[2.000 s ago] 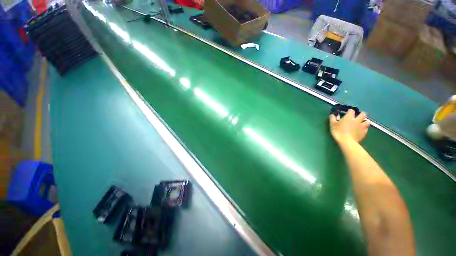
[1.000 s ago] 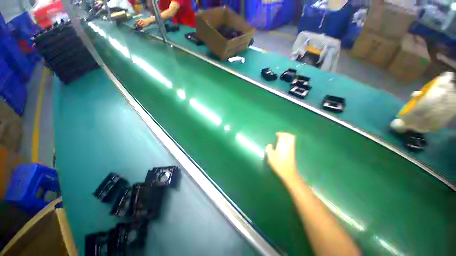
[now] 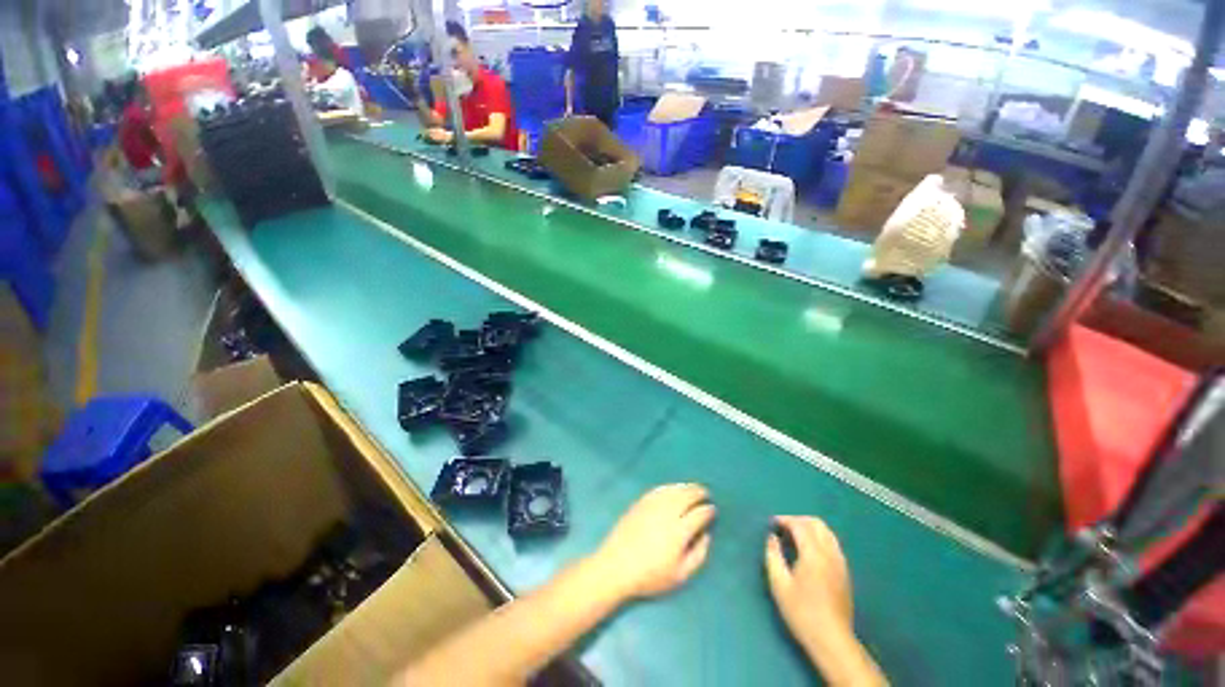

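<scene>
My left hand (image 3: 661,540) is low over the teal bench (image 3: 618,443), fingers curled, with nothing visible in it. My right hand (image 3: 813,580) is beside it, thumb and fingers curled around a small dark spot; I cannot tell if that is a part or shadow. The hands are apart. Loose square black housings (image 3: 537,501) with round openings lie left of my hands, several of them in a pile behind. An open brown carton (image 3: 302,470) at lower left holds dark parts.
The green conveyor belt (image 3: 766,336) runs beyond the bench, with black housings (image 3: 771,251) on its far side. A red tray (image 3: 1128,416) and blurred metal assembly (image 3: 1088,617) are at right. A person in red (image 3: 486,108) sits far back. A blue stool (image 3: 114,450) stands left.
The view has lifted and turned, showing the red tray and more of the carton. The visible hand has left the belt area; both hands are now over the near bench.
</scene>
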